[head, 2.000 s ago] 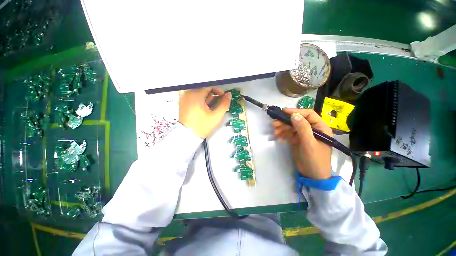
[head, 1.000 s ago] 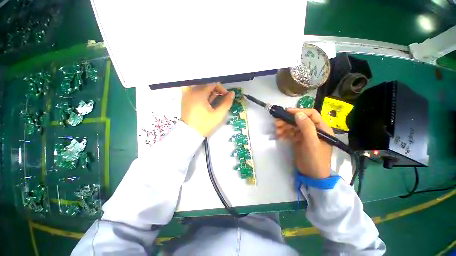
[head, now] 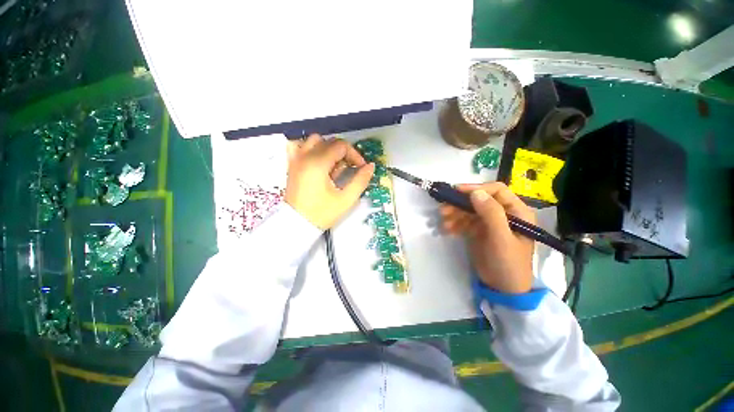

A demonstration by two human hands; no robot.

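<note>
Several small green circuit boards (head: 384, 243) stand in a column on a narrow tan strip (head: 402, 278). My right hand (head: 496, 236) holds the black soldering iron (head: 451, 195) like a pen, its metal tip at the right side of the upper boards. My left hand (head: 326, 182) is at the left of the same boards, thumb and forefinger pinched together at their edge. Whether a small part is between the fingertips is too small to tell. Thin red and whitish pieces (head: 256, 206) lie scattered left of my left hand.
A large white unit (head: 306, 64) stands behind the boards. A round can (head: 459, 129), a single green board (head: 486, 158), a black holder (head: 555, 121), a yellow sponge (head: 535, 175) and a black power unit (head: 624, 193) are at right. Clear trays (head: 167, 241) hold boards at left. A black cable (head: 339, 282) crosses the sheet.
My left fingertips and the iron tip have moved slightly down the column, from the topmost board to just below it. The view has shifted a little.
</note>
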